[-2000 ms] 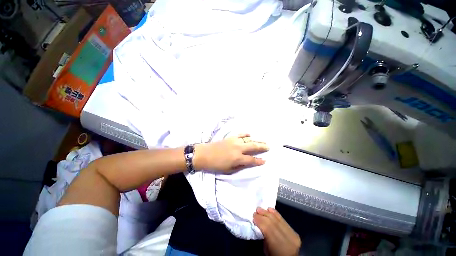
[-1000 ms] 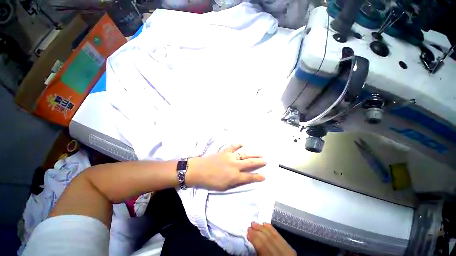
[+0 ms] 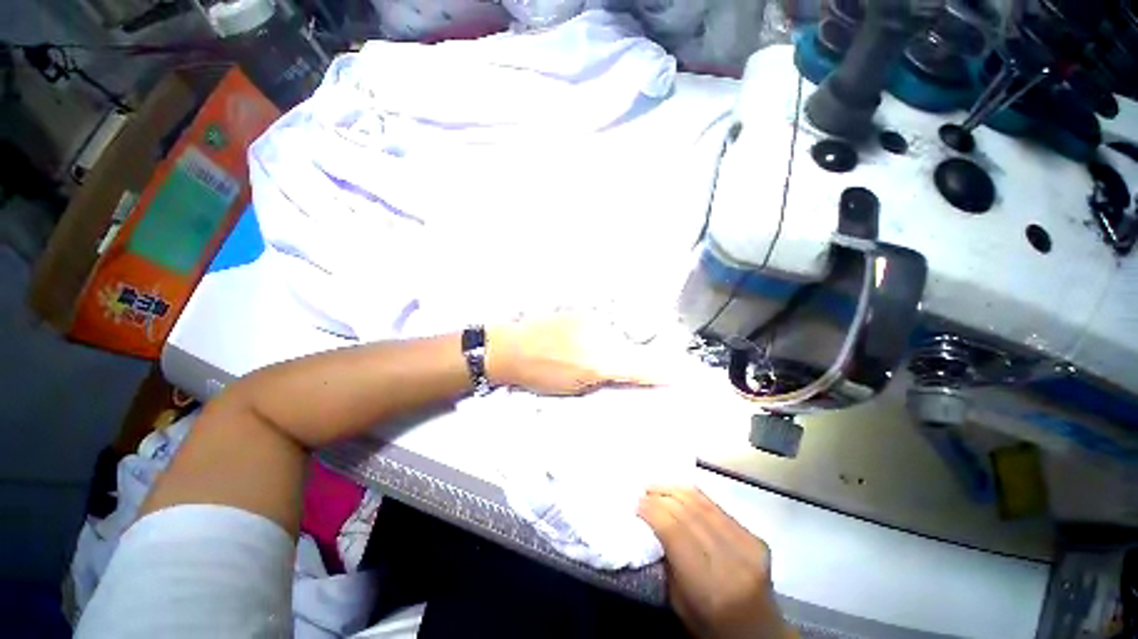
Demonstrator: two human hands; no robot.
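A large white garment (image 3: pixel 474 175) lies over the machine table, its middle washed out by glare. My left hand (image 3: pixel 562 355) rests flat on the cloth, left of the needle area; its fingertips are lost in the glare. My right hand (image 3: pixel 711 549) holds the gathered lower edge of the garment at the table's front edge, fingers on top and thumb hidden. The white sewing machine head (image 3: pixel 799 187) stands at right. Its presser foot area (image 3: pixel 714 355) is just right of my left fingers, over the cloth.
An open orange carton (image 3: pixel 162 237) stands at left. Blue-handled snips (image 3: pixel 958 459) and a yellow block (image 3: pixel 1018 482) lie on the bed plate (image 3: pixel 861 456). White and pink cloth (image 3: pixel 332 514) lies low at left. A white-capped bottle (image 3: pixel 243 18) and clear bags are behind.
The garment's lower edge has come up from my lap onto the table's front edge with my hands. My left hand is nearer the needle area. The camera view has shifted.
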